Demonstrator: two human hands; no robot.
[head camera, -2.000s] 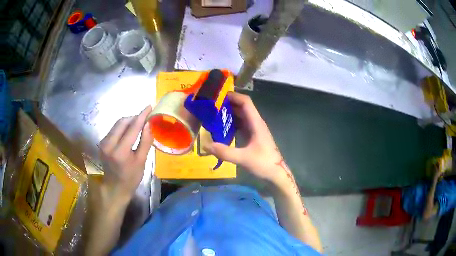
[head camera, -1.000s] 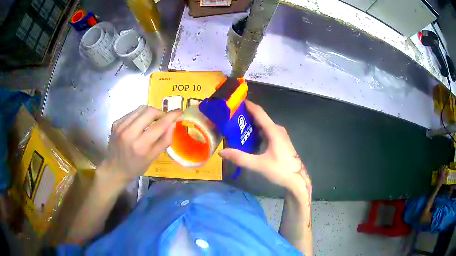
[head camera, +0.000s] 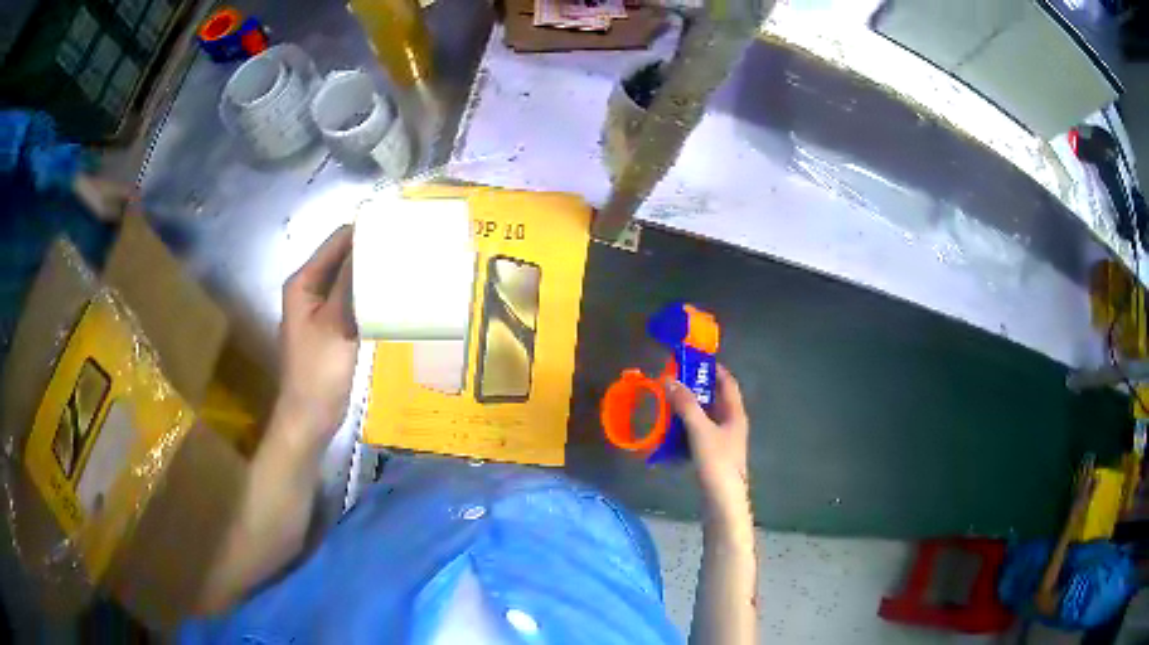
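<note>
My left hand (head camera: 315, 330) holds a whitish tape roll (head camera: 412, 268), seen from its side, above the left part of a yellow POP 10 box panel (head camera: 536, 422). My right hand (head camera: 718, 435) holds the blue and orange tape dispenser (head camera: 697, 365) over the dark green bench. The dispenser's orange ring hub shows with no roll on it. The panel lies flat, with one phone picture in plain view and another partly hidden by the roll.
An open carton (head camera: 170, 485) with a plastic-wrapped yellow box stands at the left. Whitish cylinders (head camera: 359, 124), another dispenser (head camera: 232, 35) and a tall yellowish cylinder (head camera: 393, 40) stand on the metal table (head camera: 189, 164). A metal post (head camera: 674, 120) rises behind the panel. Other people's arms show at both sides.
The tape roll has come off the dispenser into my left hand, which moved left and up. My right hand has moved right and down with the dispenser. At left, another person's hand now shows near the carton.
</note>
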